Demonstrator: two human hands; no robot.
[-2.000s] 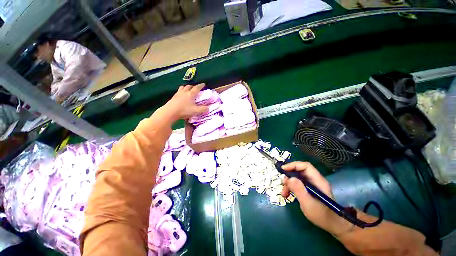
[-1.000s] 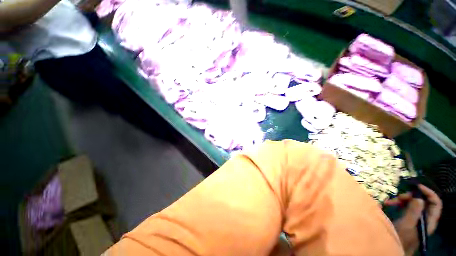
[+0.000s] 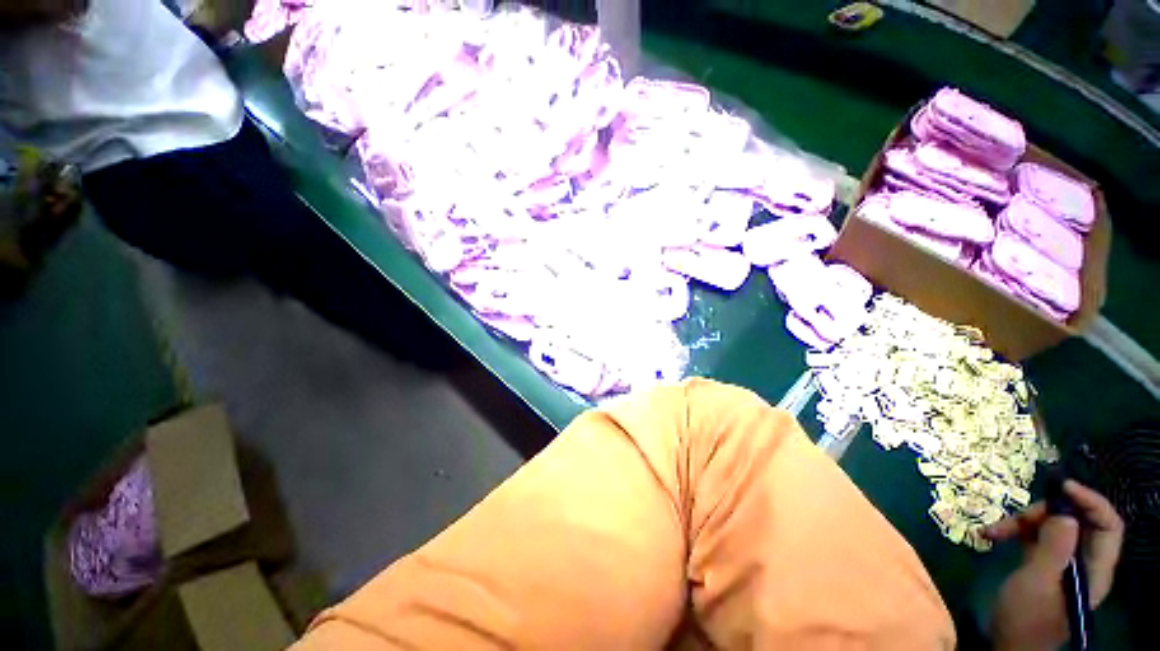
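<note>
My right hand (image 3: pixel 1058 553) is at the lower right, closed around the black handle of the soldering iron (image 3: pixel 1079 588). It is beside the heap of small cream-coloured inserts (image 3: pixel 935 394). My left hand is not visible; the bent orange sleeve (image 3: pixel 674 509) of that arm fills the bottom middle. A cardboard box (image 3: pixel 973 299) beyond the heap holds stacked pink shells (image 3: pixel 967 127). A large pile of loose pink shells (image 3: pixel 534 165) lies on the bench at the left and middle. The iron's tip is hard to make out.
The green bench edge (image 3: pixel 420 318) runs diagonally at left. A person in a white top (image 3: pixel 140 83) is at upper left. An open carton of pink parts (image 3: pixel 115 534) stands on the floor. A yellow part (image 3: pixel 855 15) is on the belt. The fan grille (image 3: pixel 1132 477) is at the right edge.
The view has swung left and down from the earliest frame. My left hand was on the shells in the box and is now out of sight behind its sleeve. My right hand still holds the iron.
</note>
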